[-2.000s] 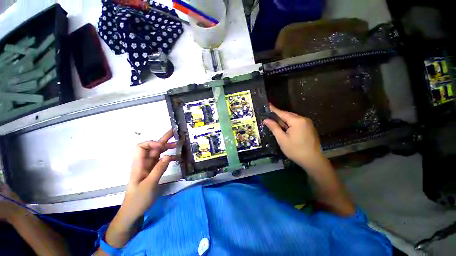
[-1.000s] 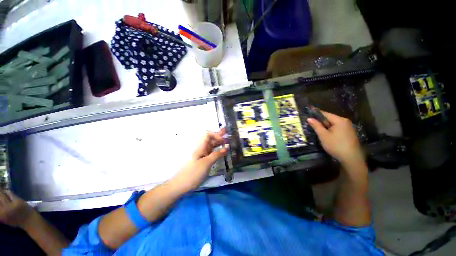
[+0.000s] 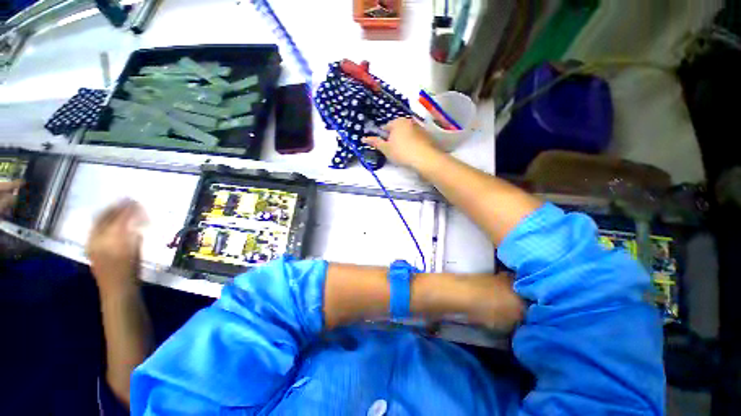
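A black pallet (image 3: 307, 227) holds yellow-edged circuit boards (image 3: 249, 225) between the rails at centre left, with no green strip across it. My right hand (image 3: 404, 145) is over the polka-dot cloth (image 3: 345, 101), fingertips at a small shiny round jar (image 3: 374, 158); its grip is unclear. My left arm, with the blue wrist strap, crosses low to the right. My left hand (image 3: 497, 301) is blurred and partly hidden at my right sleeve. Another pallet with boards (image 3: 668, 280) and a green strip (image 3: 644, 252) is at the right, partly behind my sleeve.
Another person's blurred hand (image 3: 115, 240) is over the rails at left. A black tray (image 3: 272, 61) of green strips, a phone (image 3: 293, 119), a red screwdriver (image 3: 358, 74) and a pen cup (image 3: 465, 134) stand behind the rails. A blue cord (image 3: 396, 207) crosses the line.
The view has shifted left. The pallet with the strip is now farther right, and both hands have left it. My right hand has moved to the cloth; my left arm reaches across to the right.
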